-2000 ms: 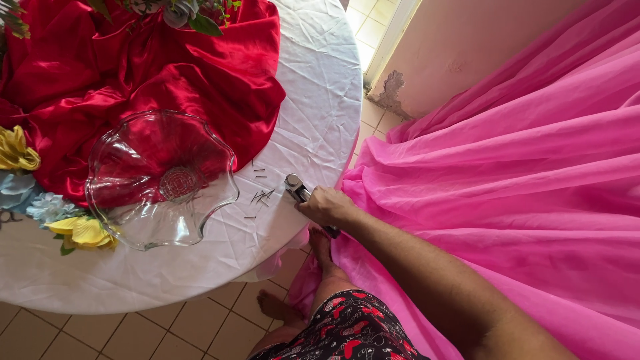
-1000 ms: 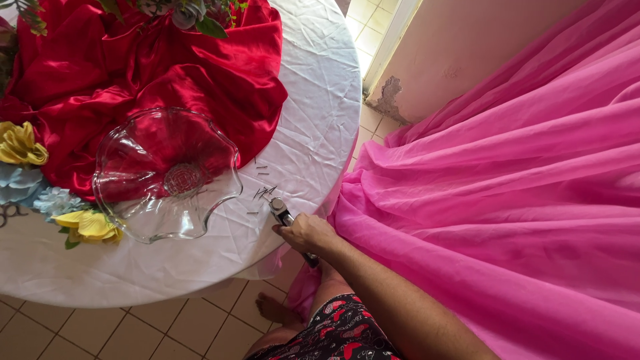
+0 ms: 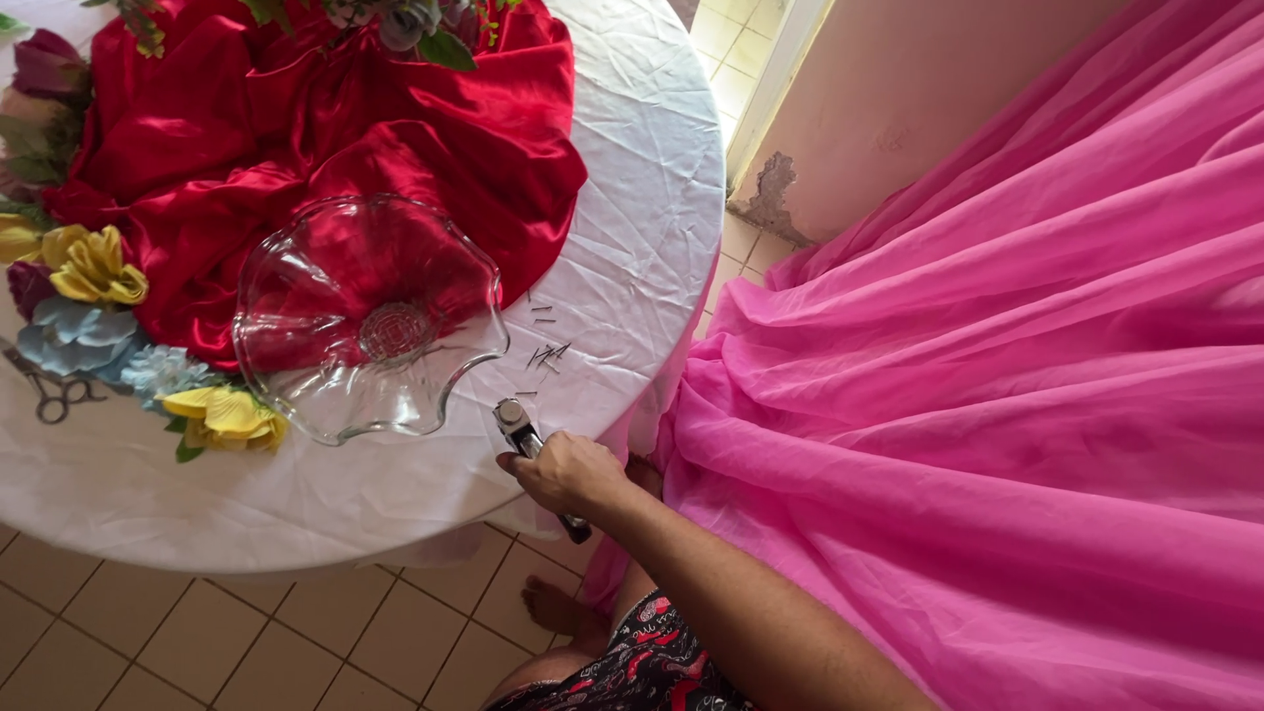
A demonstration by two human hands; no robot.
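Note:
My right hand [image 3: 571, 476] is closed around the handle of a metal hammer [image 3: 517, 427] at the near right edge of the round table. The hammer's head points up and left, and its dark handle end sticks out below the hand. Several small nails [image 3: 548, 357] lie on the white tablecloth [image 3: 637, 257] just beyond the head. Left of them a clear glass dish with a wavy rim [image 3: 395, 395] stands partly over red satin cloth [image 3: 464, 158]. My left hand is out of view.
Yellow artificial flowers [image 3: 225, 419], blue ones [image 3: 79, 338] and scissors [image 3: 61, 395] lie at the left of the table. Pink fabric [image 3: 938, 415] hangs in folds on the right, reaching the table's edge. The wall [image 3: 889, 109] has chipped plaster near the tiled floor [image 3: 385, 632].
My right hand has moved left and nearer to me along the table's edge, with the hammer still in it. The nails and the glass dish have stayed in place.

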